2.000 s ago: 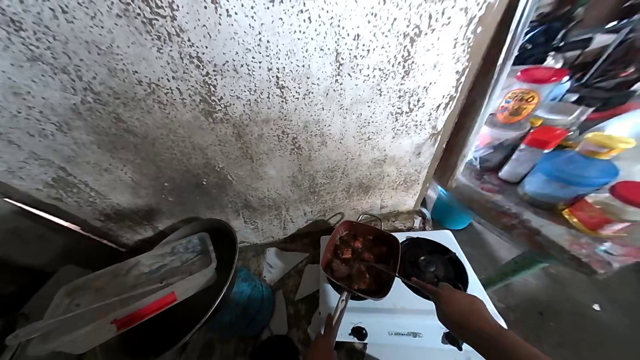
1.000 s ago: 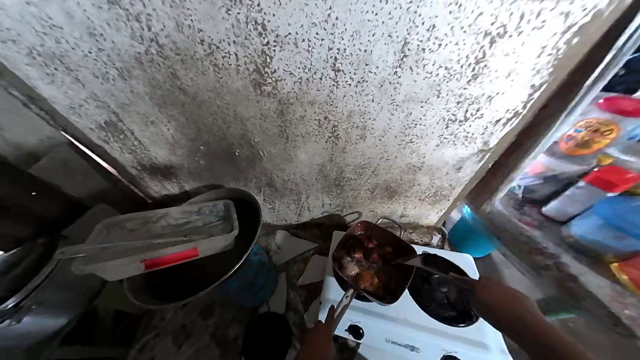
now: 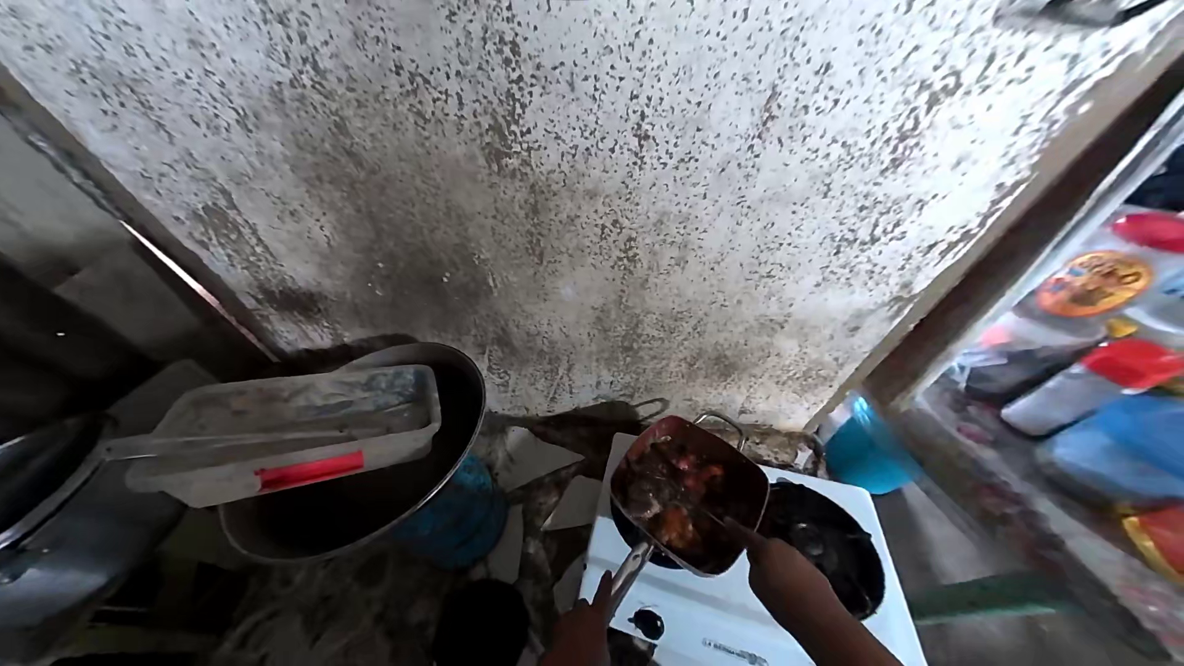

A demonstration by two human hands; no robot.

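A square reddish pan with pieces of food in dark sauce sits over the left burner of a white two-burner gas stove. My left hand, at the bottom edge of the view, is closed around the pan's long handle. At the pan's right side is my right hand, holding a stirring utensil that reaches into the food; most of the utensil is hidden or lost in the dark sauce. The right burner is black and carries no pan.
Left of the stove, a large metal basin bears a plastic tray with a red strip. A lidded metal pot stands farther left. Right of the stove is a blue bucket; several jars stand beyond the doorframe. A stained wall rises behind.
The view has swung left. My right hand has moved to the pan's edge, and the utensil's handle, seen extending over the pan earlier, is now mostly hidden. My left hand remains on the pan's handle.
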